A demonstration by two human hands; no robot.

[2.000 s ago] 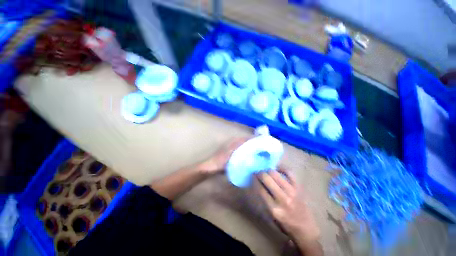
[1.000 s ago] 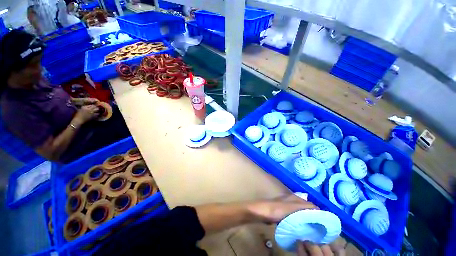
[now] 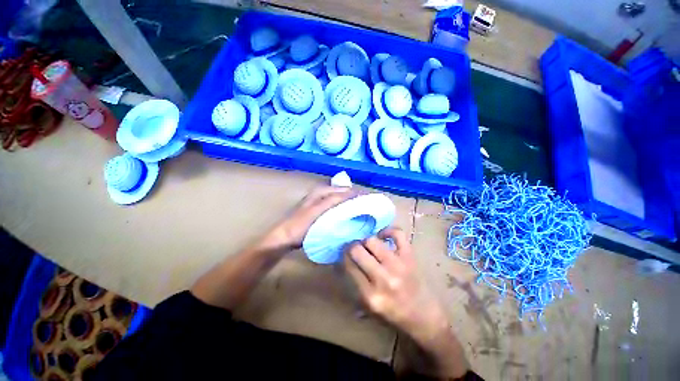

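A light-blue mini hat (image 3: 325, 237) is held upturned above the bench, its hollow facing me. My left hand (image 3: 304, 217) holds the hat's far left side, with its fingers partly hidden behind the brim. My right hand (image 3: 384, 277) is at the hat's near right edge, its fingers bent at the opening. Whether a cord is between these fingers I cannot tell. A small white pointed thing (image 3: 341, 179), perhaps a glue bottle, stands just beyond the hat. A tangled blue cord pile (image 3: 522, 238) lies on the bench to the right.
A blue tray (image 3: 313, 162) full of light-blue hats stands beyond my hands. More hats (image 3: 128, 178) lie at the left, near a drink cup (image 3: 77, 106) and a red-brown cord pile (image 3: 24, 97). Brown hats (image 3: 80, 320) fill a bin at lower left. A second blue tote (image 3: 563, 141) is at the right.
The view has swung down and to the right; the cord pile is back in view and the other worker is out of it. Both hands still hold the hat.
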